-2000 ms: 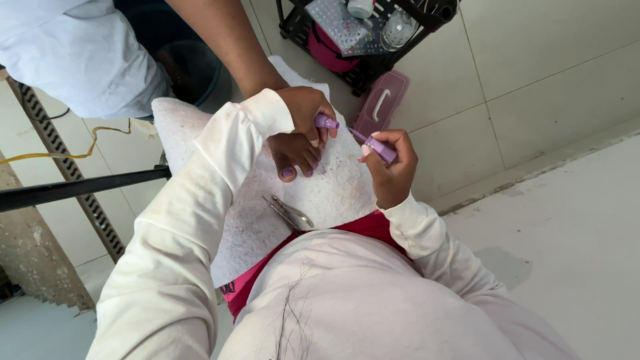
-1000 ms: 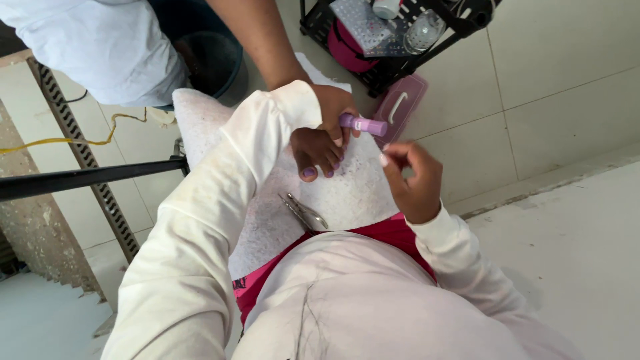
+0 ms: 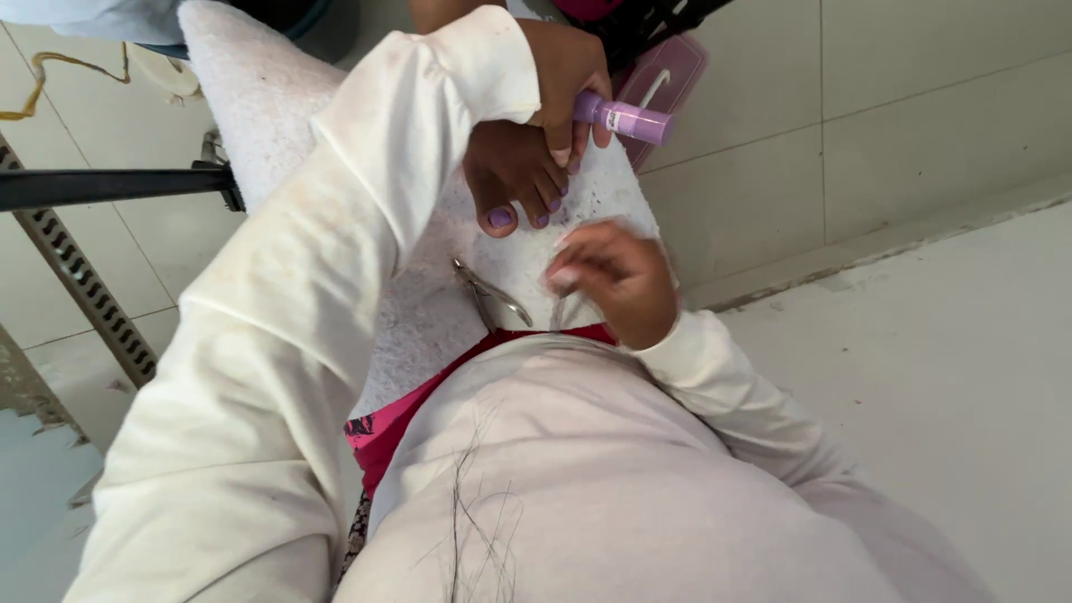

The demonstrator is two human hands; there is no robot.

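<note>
My left hand (image 3: pixel 574 79) is closed around a purple nail polish bottle (image 3: pixel 628 119) with its cap on, its fingertips at the small toes of another person's foot (image 3: pixel 515 172). Purple polish shows on the toenails. The foot rests on a white towel (image 3: pixel 276 75) over my lap. My right hand (image 3: pixel 615 280) hovers low over the towel, blurred, with its fingers curled. A thin, pale, see-through thing (image 3: pixel 559 311) shows just below its fingertips; whether the hand grips it is unclear. Metal cuticle nippers (image 3: pixel 494 295) lie on the towel, left of my right hand.
A pink box with a white handle (image 3: pixel 667 71) stands on the tiled floor beyond the bottle, beside a black basket (image 3: pixel 662 29). A black metal bar (image 3: pixel 109 186) juts in from the left. A dark tub (image 3: pixel 310 21) is at the top left, near pale clothing.
Two seconds ago my right hand held the purple cap with its brush; one second ago the cap was on the bottle in my left hand. My right hand has since moved down towards my lap.
</note>
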